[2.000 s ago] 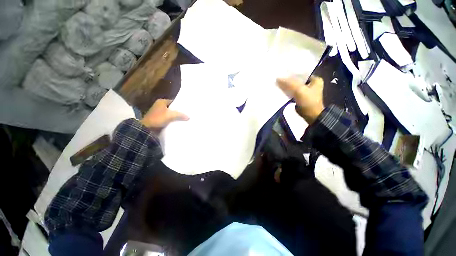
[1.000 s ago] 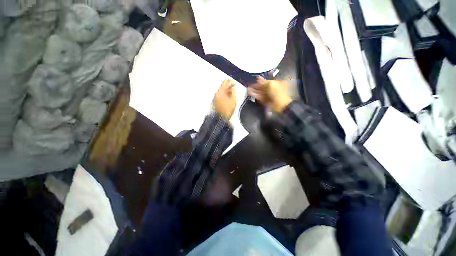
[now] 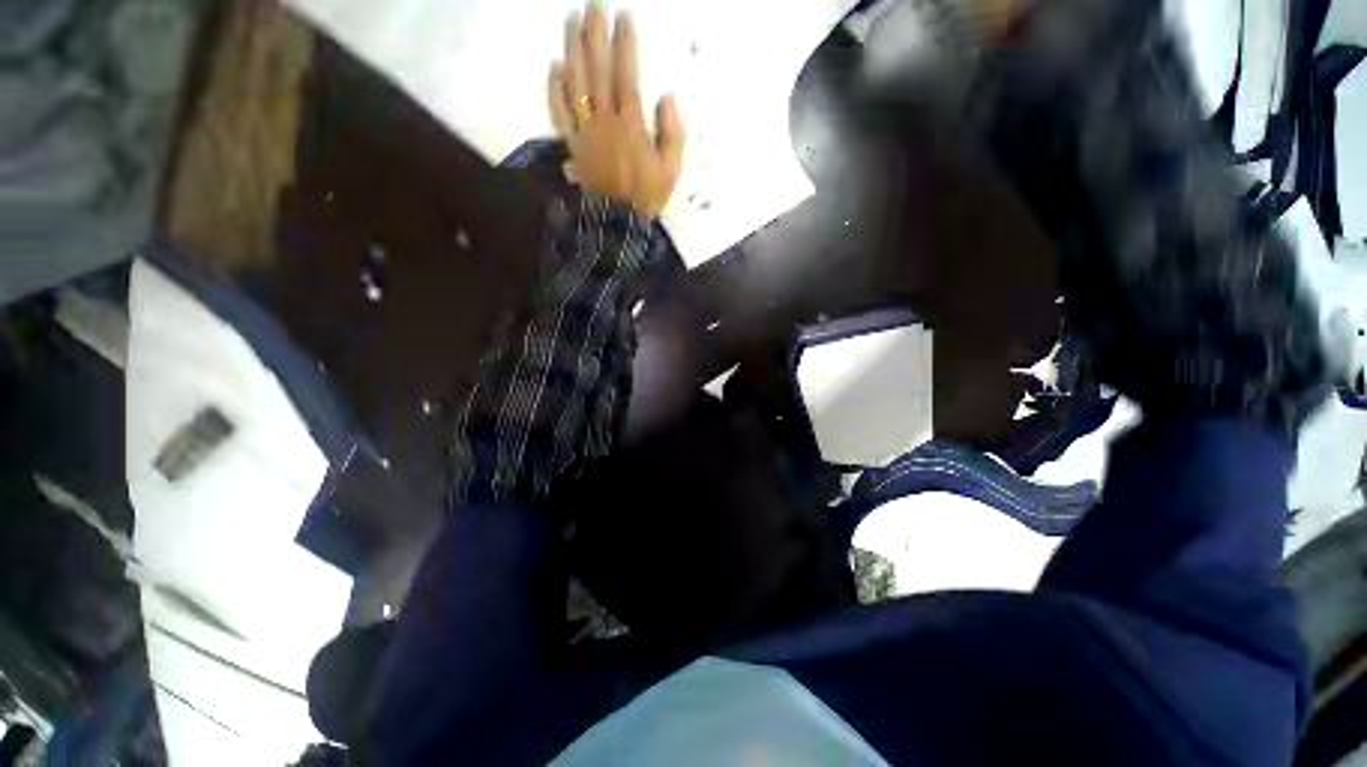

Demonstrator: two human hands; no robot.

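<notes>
My left hand (image 3: 616, 143) lies flat, fingers spread, on a large white-topped cut bundle (image 3: 735, 90) at the top centre. The bundle has a dark edge at its lower left corner and runs out of the top of the picture. My right forearm reaches up to the top edge. A small blurred reddish-orange patch (image 3: 997, 18) beside that sleeve may be part of my right hand. What it holds or touches cannot be seen.
A small white-topped bundle (image 3: 870, 393) and a curved one (image 3: 960, 537) lie nearer me on the dark table (image 3: 405, 225). White offcuts (image 3: 720, 381) are scattered about. A flat weight (image 3: 195, 445) lies on white-topped fabric (image 3: 225, 367) at left. Grey bundles (image 3: 75, 135) fill the upper left.
The view has shifted. The two hands, together at the bundle's edge a second ago, are now apart: the left lies flat on it and the right arm has stretched up and right.
</notes>
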